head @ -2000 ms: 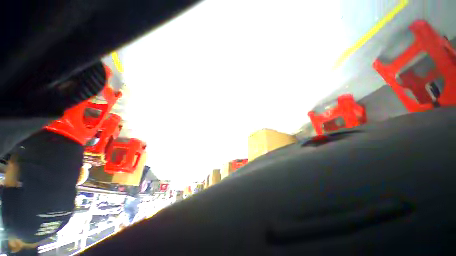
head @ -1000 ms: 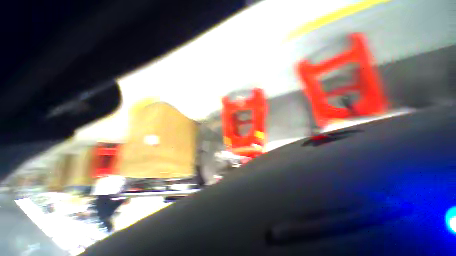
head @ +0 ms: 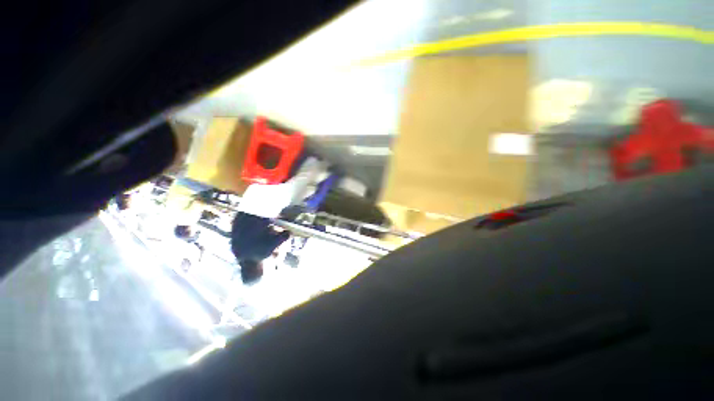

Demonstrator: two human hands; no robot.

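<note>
Neither of my hands is in view. A large smooth grey-black curved shape [head: 501,290], perhaps the camera housing, fills the lower right, with a short slot and a small red spot. A black mass [head: 156,70], perhaps cloth or a strap, covers the upper left. Between them the hall shows upside down. A large brown cardboard carton [head: 462,133] with a white label stands nearest. A red plastic stool [head: 272,153] is left of it, and a blurred red stool [head: 661,141] is at the right.
A person in dark and pale clothing [head: 258,235] is at a metal-framed bench [head: 337,235], seen inverted. More cartons [head: 217,153] stand farther left. A yellow floor line [head: 579,31] crosses the grey floor at the top. Small goods on the bench are too blurred to name.
The view has swung along the line. A large carton now fills the centre right where red stools were. The bench and person show larger, and the blue glow at the right is gone.
</note>
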